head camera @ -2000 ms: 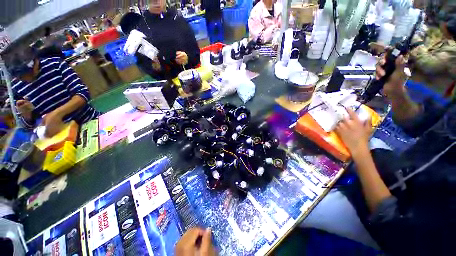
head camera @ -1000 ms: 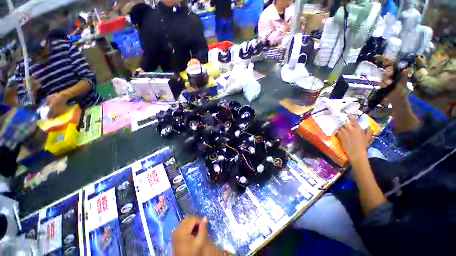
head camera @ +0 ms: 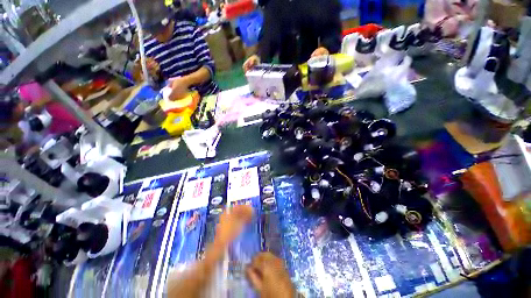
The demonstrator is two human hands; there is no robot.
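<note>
My left hand (head camera: 234,222) is over the printed packaging sheets (head camera: 194,195), blurred, its forearm coming from the bottom edge. My right hand (head camera: 271,275) is beside it, lower and to the right, fingers curled and cut off by the bottom edge. Whether either hand holds something small cannot be seen. A tangled heap of black camera ball housings (head camera: 355,169) with coloured lead wires lies to the right of both hands. A white housing or bracket (head camera: 202,141) stands on the dark green bench beyond the sheets.
Part-built white cameras (head camera: 108,224) with black balls stand in rows at left. A yellow bin (head camera: 177,119), a white box-shaped device (head camera: 272,82) and a clear plastic bag (head camera: 399,93) are at the back. An orange box (head camera: 495,198) is at right. Other people work across the bench.
The view has swung left, so the heap sits further right and the part-built cameras show. My left hand has come into view. The white bracket now shows on the bench.
</note>
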